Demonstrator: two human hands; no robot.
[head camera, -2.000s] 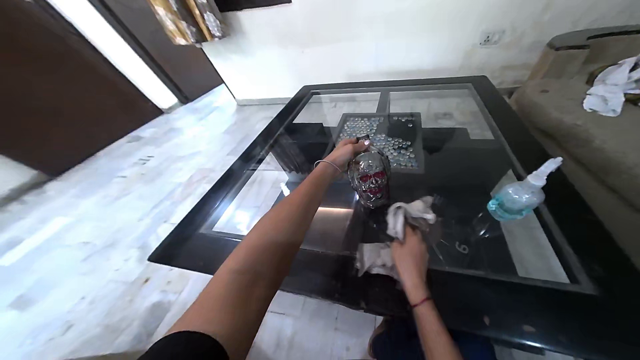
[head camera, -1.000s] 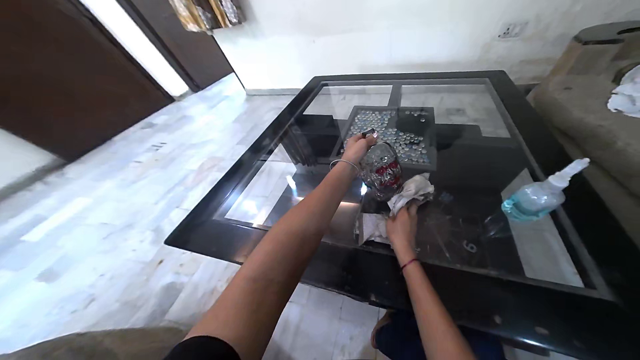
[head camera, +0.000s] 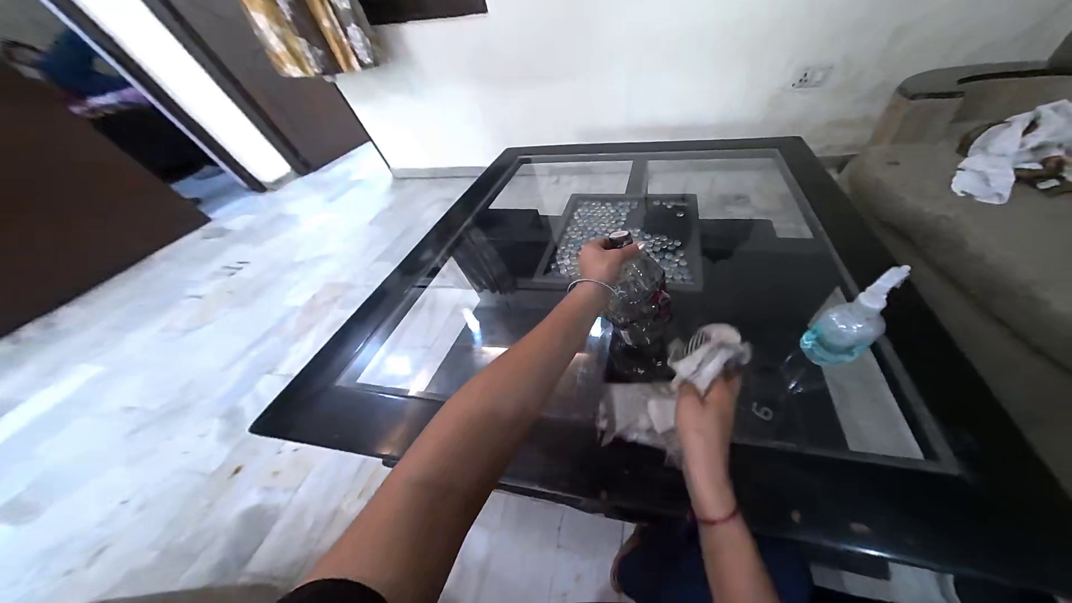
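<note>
My left hand (head camera: 605, 260) grips the neck of a glass skull-shaped bottle (head camera: 638, 293), which stands on the glass-topped table (head camera: 519, 352). Red marks show on the bottle's side. A crumpled white cloth (head camera: 710, 356) is bunched in my right hand (head camera: 708, 410), just right of the bottle's base and apart from it. Part of the cloth or a second piece (head camera: 641, 412) lies on the table near its front edge; whether the two are joined cannot be told.
A clear spray bottle (head camera: 844, 331) with blue-green liquid stands at the right. Glass pebbles (head camera: 596, 219) fill a section under the tabletop. Beyond the table's black frame (head camera: 854, 218) is a sofa (head camera: 997, 243) with a white cloth (head camera: 1005, 151). A person is partly visible through the doorway at far left.
The cloth in my right hand was against or very near the bottle one second ago and is now a little apart from it. My left hand keeps its hold on the neck.
</note>
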